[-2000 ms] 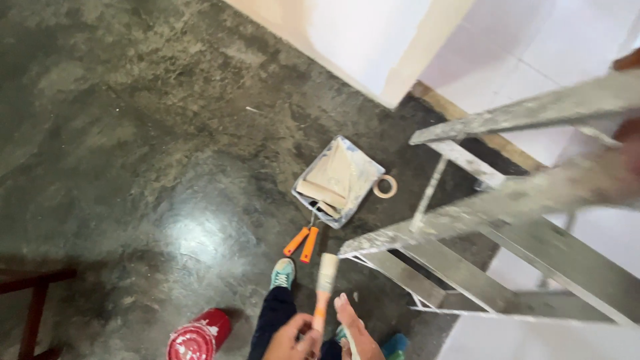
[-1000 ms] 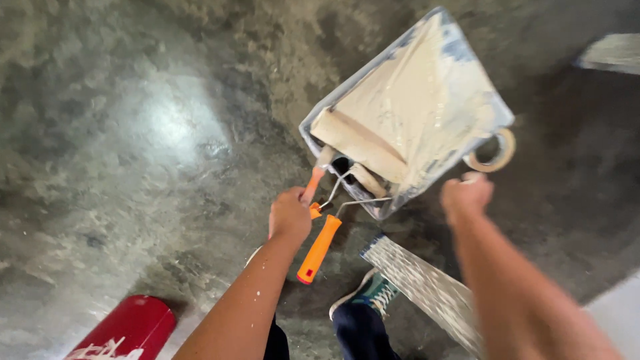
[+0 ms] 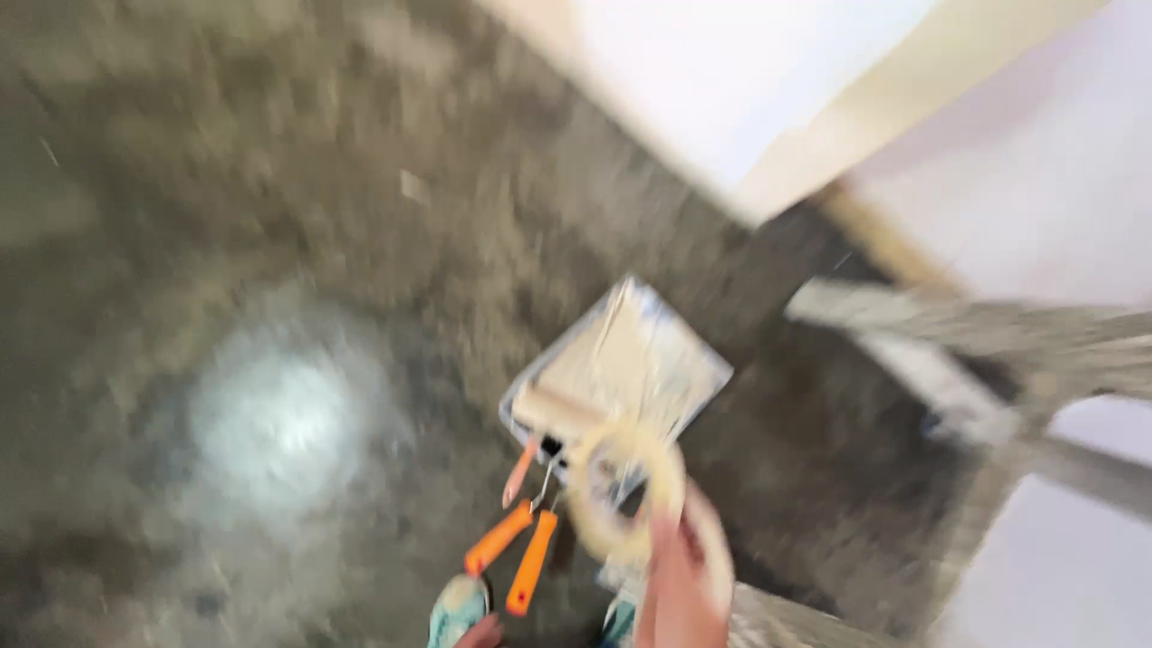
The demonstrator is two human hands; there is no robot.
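Note:
My right hand (image 3: 688, 576) grips a roll of masking tape (image 3: 585, 495) by its edge, raised above the floor. Only some fingers of my left hand (image 3: 481, 632) show at the bottom edge, near my shoe; whether it holds anything is hidden. Beyond the tape, a paint tray (image 3: 688, 360) with cream paint lies on the floor. A paint roller (image 3: 558, 409) rests in its lower end. Two orange roller handles (image 3: 499, 538) stick out from it toward my feet, and the paintbrush (image 3: 519, 472) leans at the tray's lower left edge.
A paint-spattered stepladder (image 3: 981, 333) stands at the right, one leg reaching behind my right hand. A wall corner (image 3: 760, 202) comes down to the concrete floor (image 3: 360, 225) at the top. My shoes (image 3: 457, 612) are at the bottom edge.
The tape roll, on the floor beside the tray earlier, is now up in my right hand. My left hand has let go of the paintbrush and drawn back toward my feet. The view has swung widely.

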